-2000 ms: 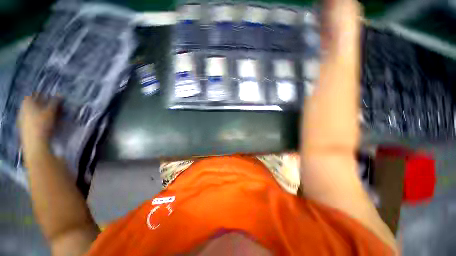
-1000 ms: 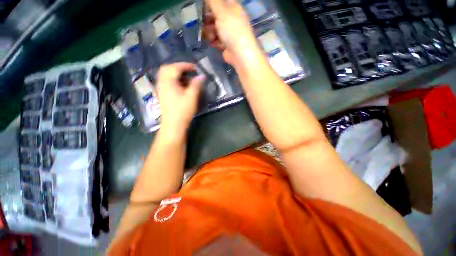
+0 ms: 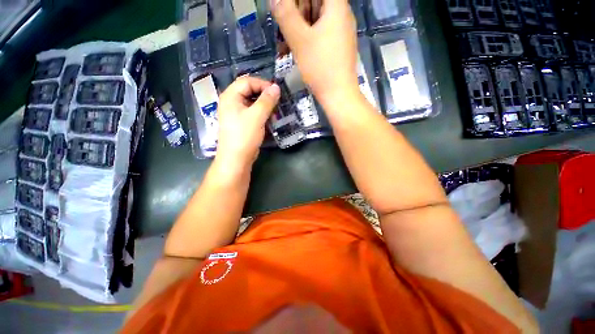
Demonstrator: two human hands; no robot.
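Observation:
My left hand (image 3: 243,117) pinches the left edge of a black phone housing (image 3: 295,134), which is tilted over the clear blister tray (image 3: 436,85). My right hand (image 3: 321,49) is above it, fingers bent near the top picture edge. A reddish-brown and silvery strip (image 3: 283,60) shows between the hands; I cannot tell whether the right fingers grip it or a tool. The clear tray holds phone boards with pale screens, one of them at the right (image 3: 399,75).
A white housing tray (image 3: 85,241) with black housings and some emptied pockets lies at left. A small blue-and-white board (image 3: 171,125) lies beside it. A black component tray (image 3: 479,98) is at right. A cardboard box (image 3: 536,228) and red bin (image 3: 580,189) are at lower right.
The view has shifted. The black housing now shows clearly between my hands, at the left fingertips. Both hands stay close together over the clear tray.

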